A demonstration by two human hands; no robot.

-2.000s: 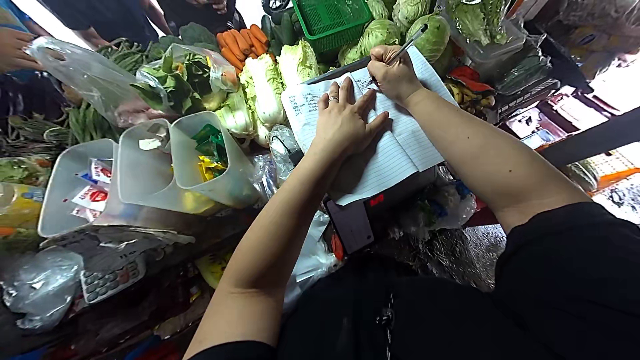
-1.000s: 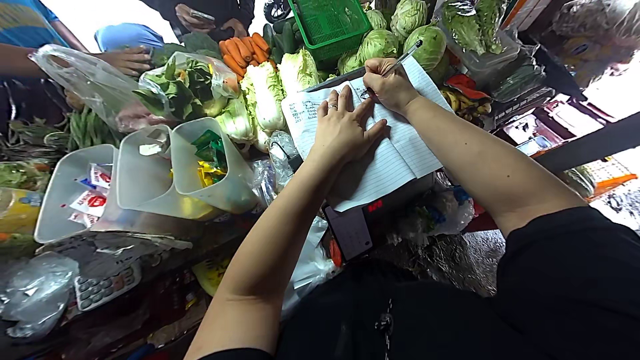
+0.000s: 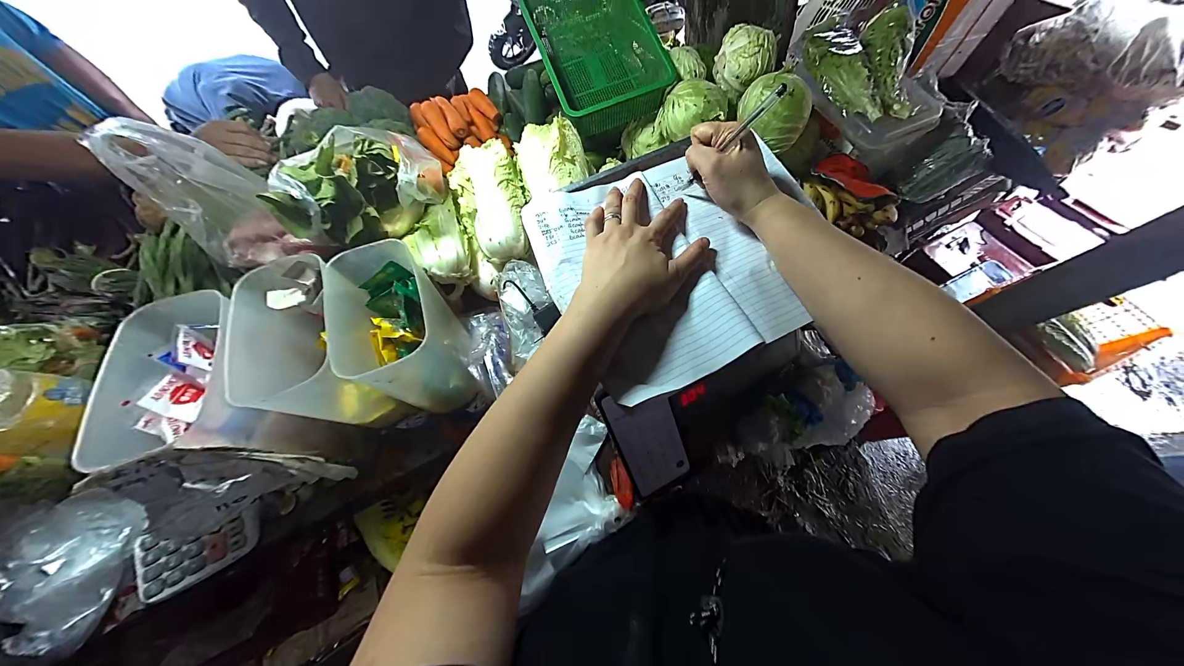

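An open lined notebook (image 3: 703,324) with handwriting near its top lies on a dark digital scale (image 3: 772,356) with a lit red display. My left hand (image 3: 636,250) rests flat on the left page, fingers spread, a ring on one finger. Gripped in my right hand (image 3: 731,171) is a pen (image 3: 766,113), its tip down at the upper part of the right page. A phone (image 3: 646,444) sits below the notebook's lower edge, partly covered. Napa cabbages (image 3: 495,199) lie just left of the notebook, and round cabbages (image 3: 692,109) lie beyond it.
Plastic bins (image 3: 384,319) with small packets stand at left, above a calculator (image 3: 196,555). Carrots (image 3: 455,125) and a green basket (image 3: 601,55) are beyond. Other people stand across the stall; a hand (image 3: 239,141) is near a plastic bag (image 3: 185,180) of greens. Bananas (image 3: 846,208) lie at right.
My left hand stays spread on the page while my right hand keeps the pen at the right page. Across the stall, another person's hand at the greens has shifted right since the earliest frame.
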